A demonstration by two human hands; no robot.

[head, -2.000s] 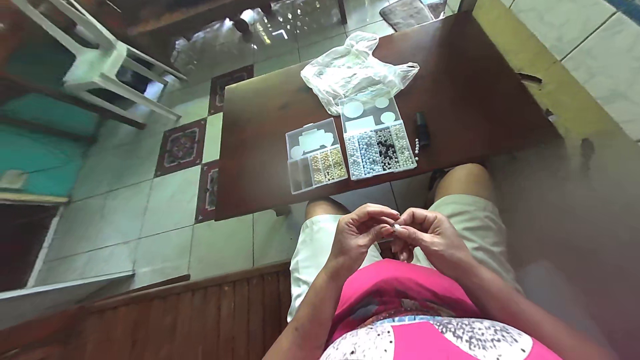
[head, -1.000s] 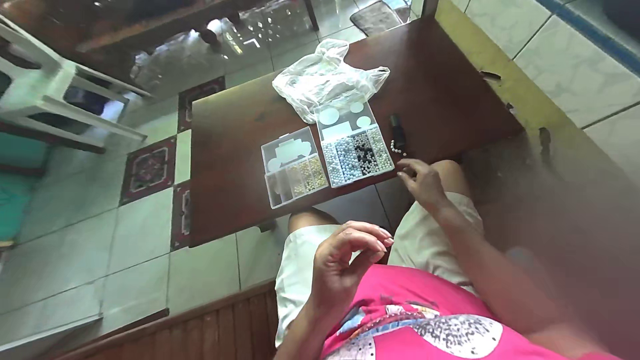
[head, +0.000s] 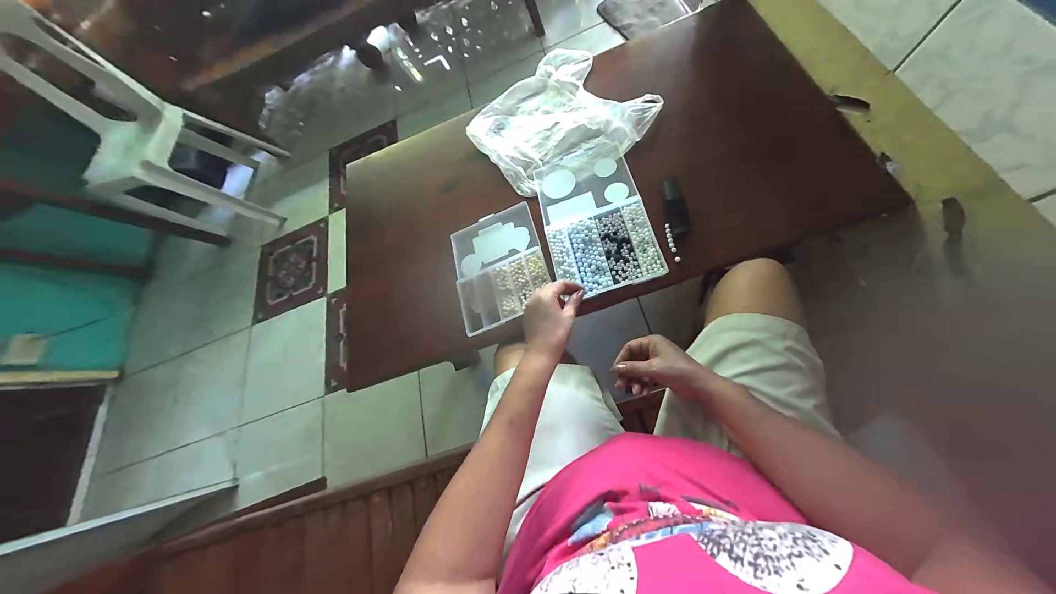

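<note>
My left hand (head: 551, 318) is at the near edge of the larger clear plastic bead box (head: 609, 247), fingertips together by its front corner; whether they hold a bead is too small to tell. This box lies with its lid folded back and holds white, blue, dark and pale green beads in compartments. Left of it lies a smaller bead box (head: 503, 276) with cream and gold beads. Over my lap my right hand (head: 652, 365) hangs with curled fingers; its grip is unclear. A short row of white beads (head: 672, 242) lies beside a black tube-like object (head: 675, 206).
Behind the boxes, a crumpled clear plastic bag (head: 561, 120) lies on the dark wooden table (head: 742, 124). A white plastic chair (head: 157, 148) stands on the tiled floor at left. My knees are at the table's near edge.
My hands were together over my lap, then my right hand reached to the row of beads. Now it is back over my lap, and my left hand has moved forward to the larger bead box.
</note>
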